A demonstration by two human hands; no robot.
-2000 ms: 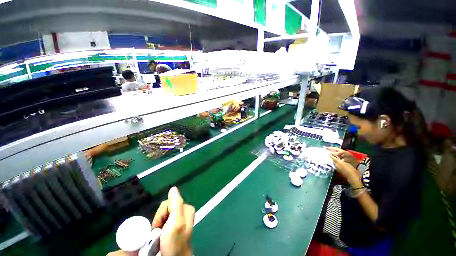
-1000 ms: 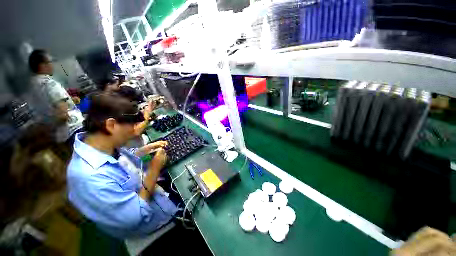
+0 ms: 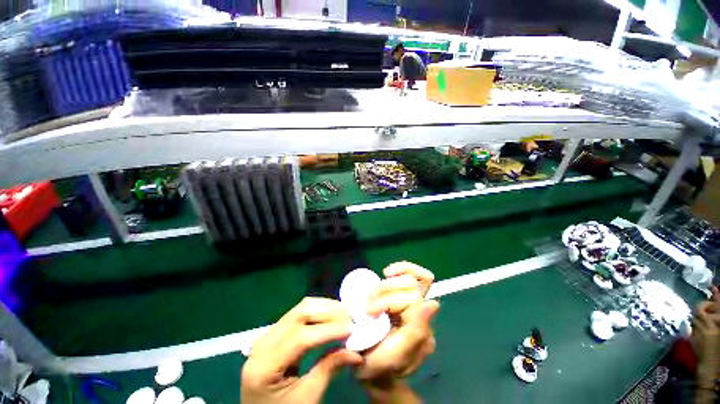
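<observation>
My left hand (image 3: pixel 296 351) and my right hand (image 3: pixel 403 335) are close together above the green bench at the lower centre. They hold two round white pieces between their fingers: a white disc (image 3: pixel 360 290) on top and a white cover (image 3: pixel 369 331) just below it. Each piece is partly hidden by fingers, and I cannot tell whether they are joined. A loose group of white housings (image 3: pixel 169 372) lies at the lower left, cut off by the picture's edge. Part-assembled units (image 3: pixel 525 368) with dark and orange parts stand on the bench right of my hands.
A white strip (image 3: pixel 197 345) edges the green bench. Blue-handled pliers (image 3: pixel 99 388) lie at lower left. A neighbour's pile of units (image 3: pixel 598 246) is at right, beside a person's hand (image 3: pixel 707 327). A grey ribbed rack (image 3: pixel 249 199) stands under the white shelf (image 3: pixel 237 138).
The view swung left to a neighbour and the housings pile, then back to the centre. Both hands are now together on white pieces; one second ago only part of a hand showed at the lower right.
</observation>
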